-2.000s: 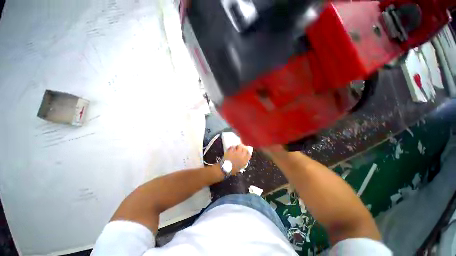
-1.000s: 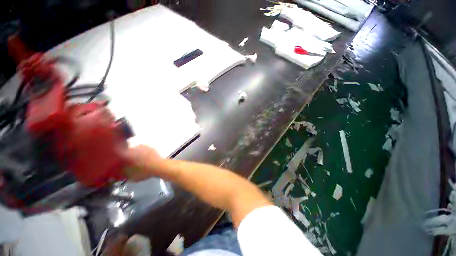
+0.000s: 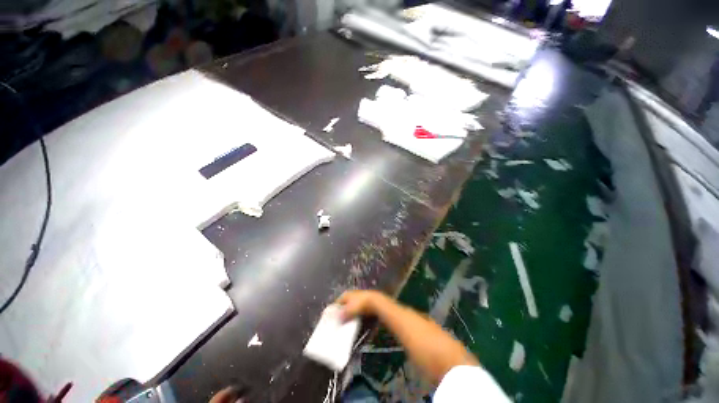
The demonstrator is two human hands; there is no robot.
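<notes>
My right hand (image 3: pixel 359 305) grips a small white cut piece (image 3: pixel 333 338) over the dark table (image 3: pixel 284 268), near its front edge. A small blurred part of my left hand (image 3: pixel 227 395) shows at the bottom edge, cut off; what it holds cannot be seen. The red and black cutting machine (image 3: pixel 20 384) is mostly cut off at the bottom left corner, with part of its silver base plate (image 3: pixel 164 393) showing. The thick white fabric lay (image 3: pixel 118 212) fills the left side, its stepped cut edge facing the table.
A dark bar (image 3: pixel 228 160) lies on the lay. A black cable (image 3: pixel 46 197) hangs at the left. Red-handled scissors (image 3: pixel 424 133) rest on white cut pieces (image 3: pixel 394 118) at the back. Small scraps dot the table. The green floor (image 3: pixel 544 244) at right is littered with white scraps.
The machine has moved down and left, mostly out of view. My right hand has left it and now holds a white piece. The view has shifted, showing more lay and table.
</notes>
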